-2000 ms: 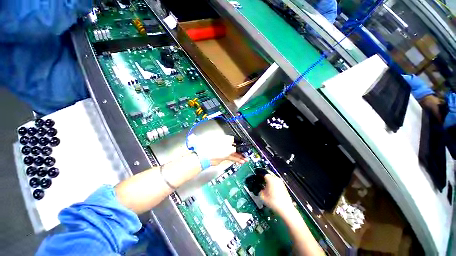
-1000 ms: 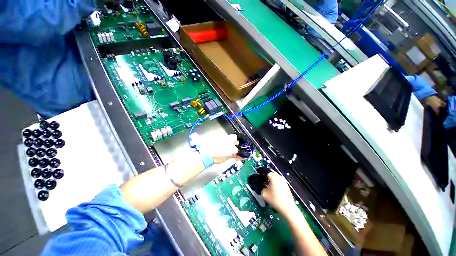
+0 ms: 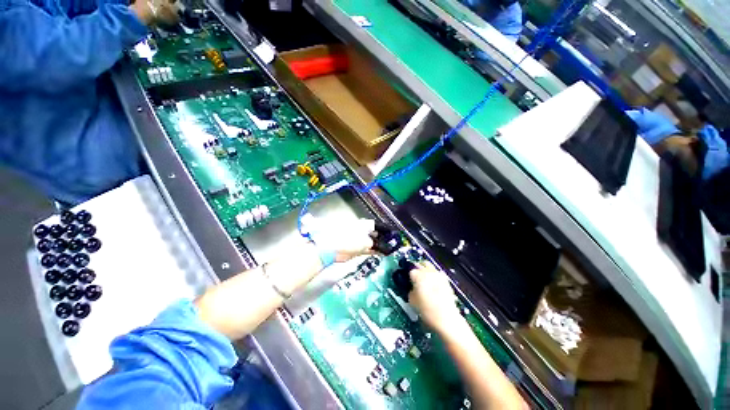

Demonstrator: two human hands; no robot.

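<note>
A large green circuit board [image 3: 340, 320] lies between metal rails in front of me. My left hand [image 3: 352, 240], with a light blue wrist strap, is over the board's far end, its black-covered fingertips at small parts near the right rail. My right hand [image 3: 428, 292] is over the board's right side, its dark fingertips pointing down at the board. Whether either hand holds a part cannot be told from the black finger coverings. A coiled blue cord [image 3: 408, 166] runs from my left wrist to the upper right.
A second green board [image 3: 240, 152] lies further up the line. A cardboard box [image 3: 344, 100] with a red item, a black tray [image 3: 480, 240] and white pieces [image 3: 559, 323] are at right. Black cylinders stand on a white tray [image 3: 128, 264] at left. Other persons are at upper left and right.
My right hand has shifted slightly up and left along the board. My left hand stays near the same parts. A neighbour's hand has appeared over the far board at upper left.
</note>
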